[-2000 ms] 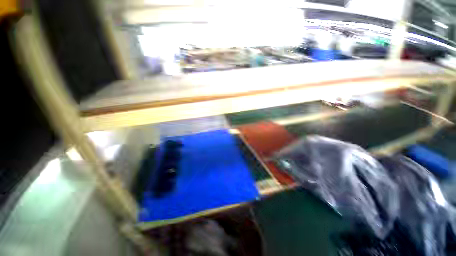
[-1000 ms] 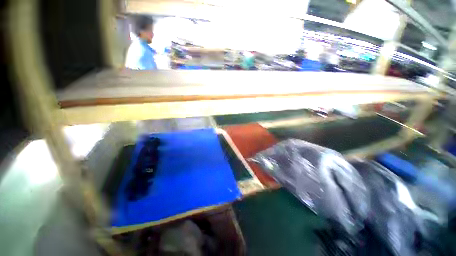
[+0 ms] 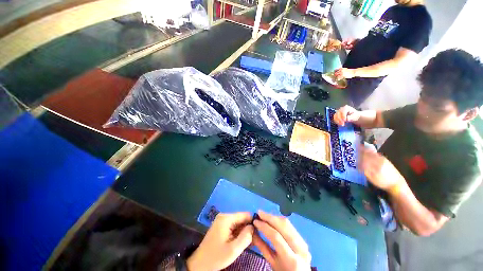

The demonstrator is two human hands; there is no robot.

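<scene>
My left hand and my right hand are together over the blue board, fingertips meeting at a small black part. Both hands seem to pinch it; fingers hide most of it, and any second piece cannot be made out. A few black parts lie on the board's left end. The board has a small notch in its far edge. A heap of loose black parts lies on the green bench beyond it.
Two clear bags of black parts stand beyond the heap. A tan shallow box lies beside a neighbour's blue tray. A seated person works at right; another stands behind. A large blue sheet is at left.
The view has swung right and down from the shelf and large blue sheet to the bench. My hands, the blue work board and the two people at right now show.
</scene>
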